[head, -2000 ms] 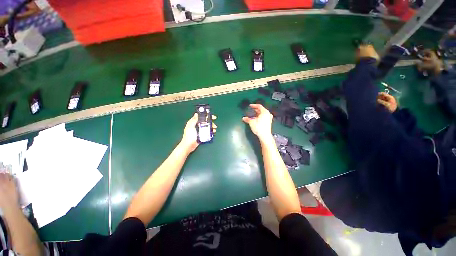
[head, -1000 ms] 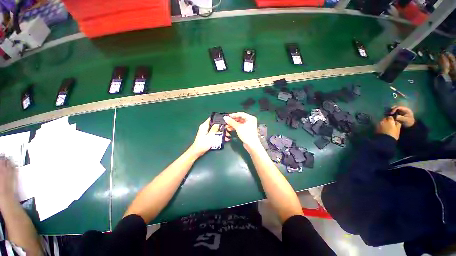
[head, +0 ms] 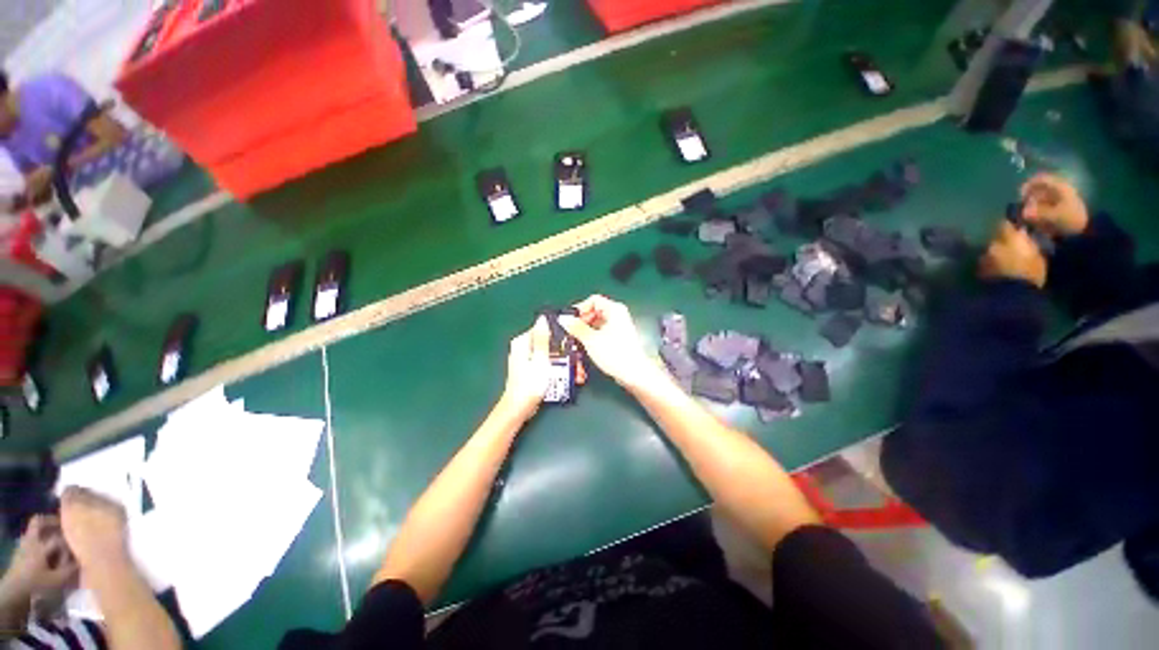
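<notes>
A black handset [head: 558,381] with a pale patch on its lower half is held upright over the green bench in front of me. My left hand [head: 528,362] grips it from the left side. My right hand [head: 608,338] is at its upper right, with fingers on a small dark cover [head: 557,325] lying against the upper half of the phone. The fingers partly hide the cover, so I cannot tell if it is seated. A loose pile of dark battery covers [head: 730,352] lies on the bench to the right of my hands.
Several phones [head: 571,182] lie spaced along the green strip beyond the beige rail [head: 489,272]. Red trays [head: 305,102] stand beyond it. White paper sheets [head: 235,489] lie at left by a neighbour's hands. A dark-sleeved neighbour works at right, near a grey upright.
My right hand has come from the cover pile to the phone in my left hand, bringing a dark cover against it. The view has tilted. The right neighbour's arm has drawn back from the strip.
</notes>
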